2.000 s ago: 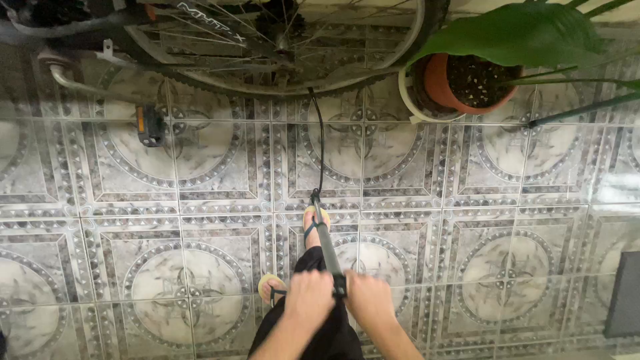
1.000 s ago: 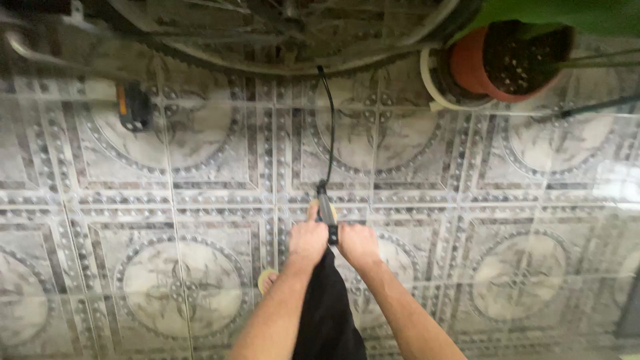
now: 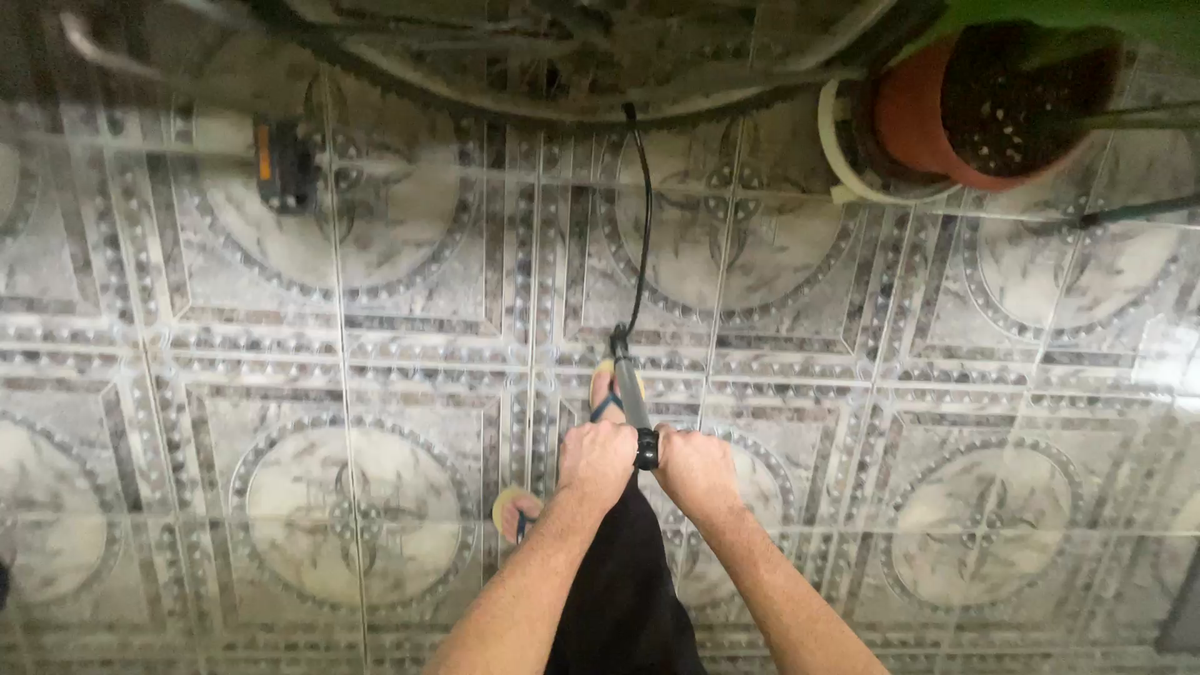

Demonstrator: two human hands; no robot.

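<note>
A bicycle floor pump (image 3: pixel 634 394) stands upright between my arms, its grey barrel below a black handle. My left hand (image 3: pixel 598 457) is closed around the handle's left side, and my right hand (image 3: pixel 696 467) around its right side. From the pump's base a thin black hose (image 3: pixel 647 216) runs to the lower rim of a bicycle wheel (image 3: pixel 525 111), where its end meets the valve area; the exact fitting is blurred. One foot in a flip-flop (image 3: pixel 607 396) is at the pump's base, partly hidden by the pump and my left hand.
A black object with an orange strip (image 3: pixel 286 167) lies on the tiled floor at the upper left. A potted plant in a terracotta-coloured pot (image 3: pixel 914 117) stands at the upper right, over a pale round saucer (image 3: pixel 834 141). My other foot in a flip-flop (image 3: pixel 516 514) is at lower left of the pump.
Both hands were higher on the pump two seconds ago, with more of the barrel showing; one second ago they were down near its base, about as now. The hose still reaches the wheel.
</note>
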